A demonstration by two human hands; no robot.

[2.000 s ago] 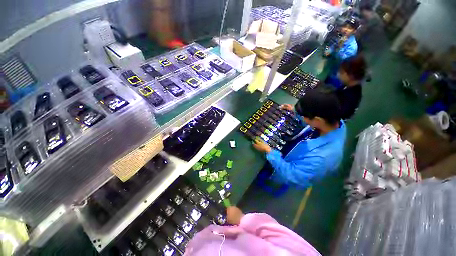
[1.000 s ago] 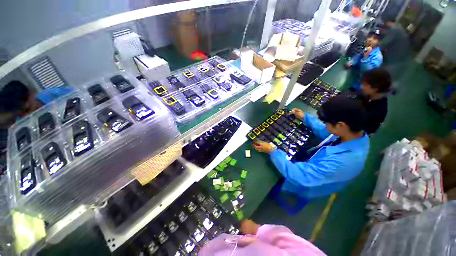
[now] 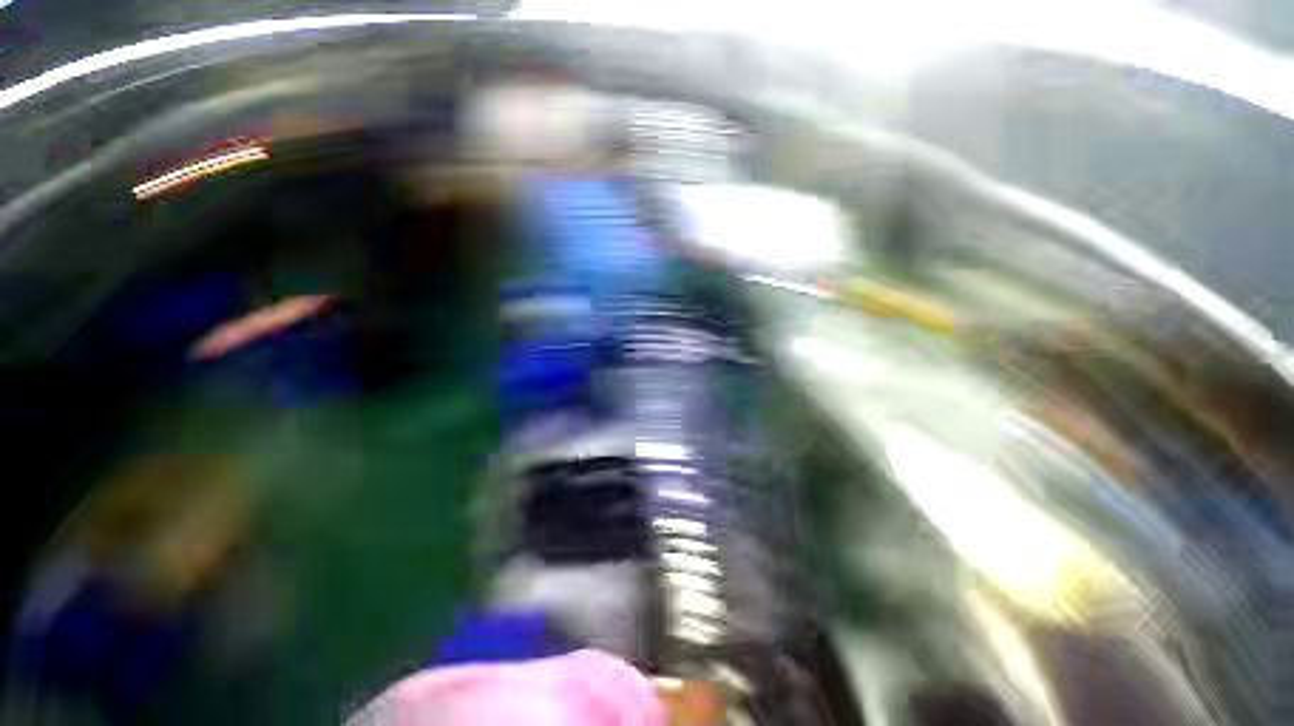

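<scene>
The view is heavily blurred. A pink sleeve [image 3: 525, 695] shows at the bottom edge. A small skin-toned patch beside its right end looks like my left hand [image 3: 695, 702]; it is cut off, and its fingers and any grip cannot be made out. Just above it, a dark surface with a column of pale glints [image 3: 688, 567] runs away from me; whether these are phones in a tray cannot be told. My right hand is not in view.
Green floor [image 3: 405, 496] lies at left. A dark square thing [image 3: 582, 508] on a pale surface and blue shapes [image 3: 546, 362] stand near the middle. A blurred light-blue shape [image 3: 589, 234] is beyond. A pale bench or shelf band [image 3: 908, 468] runs down the right.
The view has swung sharply and blurred. The phone trays, green pieces and blue-coated worker seen before cannot be recognised now. The pink sleeve now shows left of the hand patch, not right.
</scene>
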